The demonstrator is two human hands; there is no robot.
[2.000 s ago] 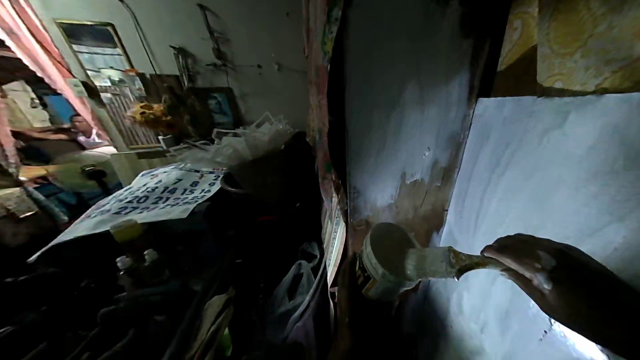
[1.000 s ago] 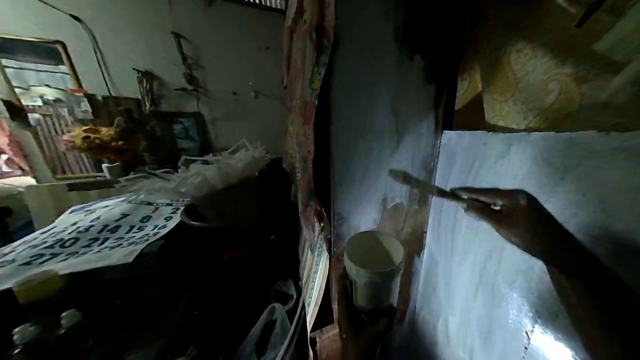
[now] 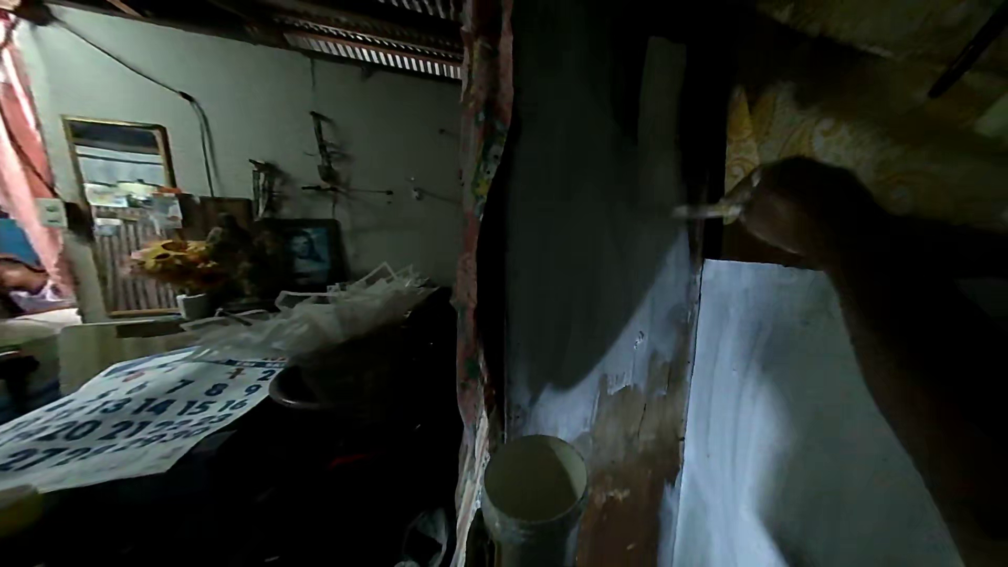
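Observation:
My right hand is raised at the upper right, closed on the handle of a paintbrush. The bristle end points left, at or just in front of the narrow painted wooden panel; contact cannot be told. Lower on that panel, bare brown wood shows below the whitish paint. A paint container stands upright at the bottom centre, its mouth facing up and its inside pale. My left hand is not visible in this frame. A pale painted board lies to the right, under my forearm.
A patterned curtain hangs left of the panel. Farther left are a calendar sheet, plastic bags, a flower arrangement, a framed picture and a mirror. A person is partly visible at the far left. Yellow patterned cloth hangs upper right.
My right hand has lifted the brush from the container's mouth to high beside the panel. My left hand, under the container one second ago, is out of sight. The view has tilted up.

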